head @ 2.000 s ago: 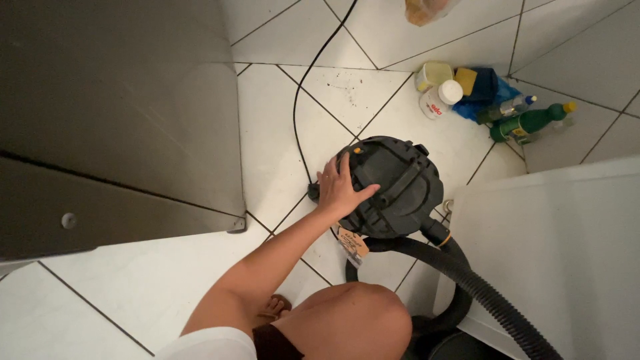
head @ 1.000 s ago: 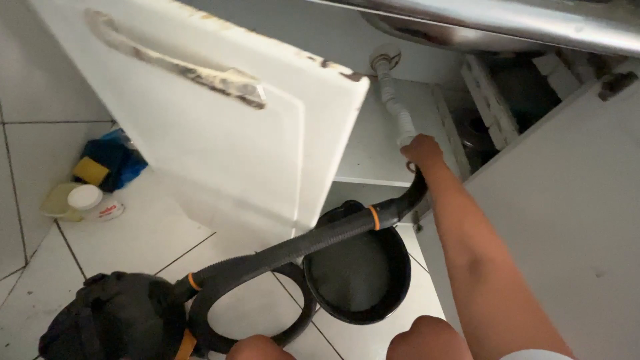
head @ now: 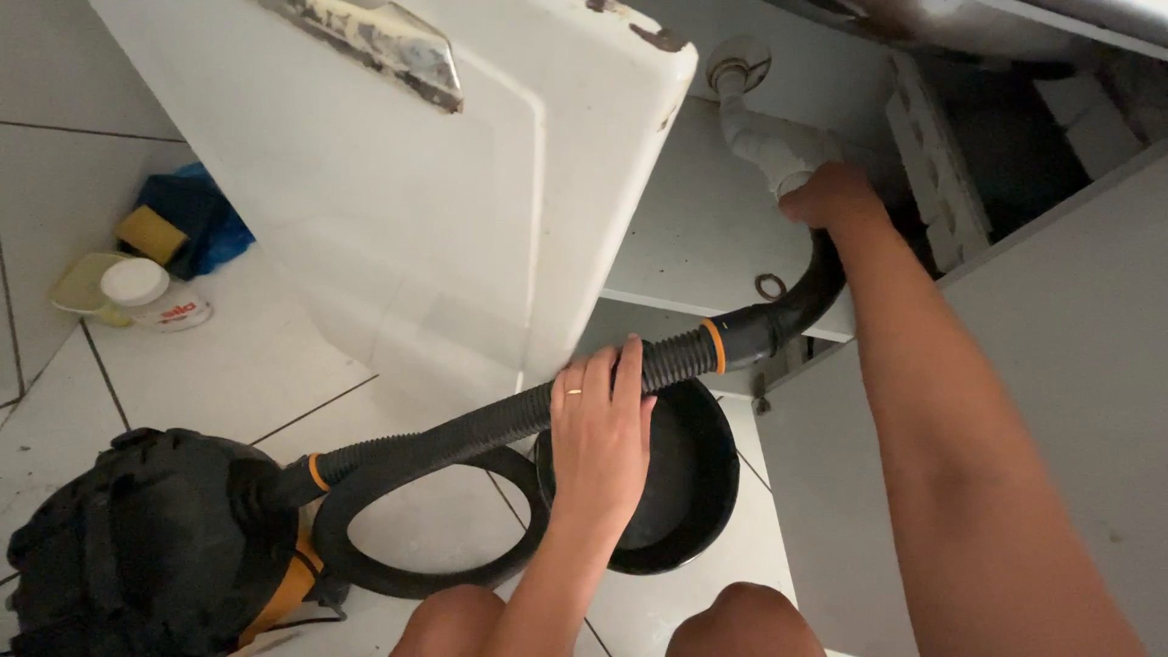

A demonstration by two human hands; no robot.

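My left hand (head: 602, 424) grips the black corrugated vacuum hose (head: 497, 427) around its middle, above a round black basin (head: 680, 484). Inside the cabinet, my right hand (head: 838, 196) is closed around the top of the hose's curved black end tube (head: 808, 297), right at the lower end of a white drain pipe (head: 762, 151). My fingers hide how tube and pipe meet. At the lower left stands the black and orange vacuum cleaner (head: 146, 538), joined to the hose, which also loops on the floor. A small dark ring (head: 770, 287) lies on the cabinet shelf.
The white cabinet door (head: 438, 201) with a worn metal handle (head: 383, 46) stands open at the left. A metal sink (head: 912, 20) is overhead. On the tiled floor at the far left are a white-lidded jar (head: 151, 292), a yellow sponge (head: 151, 234) and a blue plastic bag (head: 219, 239).
My left hand has come into view and taken hold of the hose. My right hand stays at the drain pipe's end, where it was a second ago. Two seconds ago, a hand rested on the vacuum cleaner.
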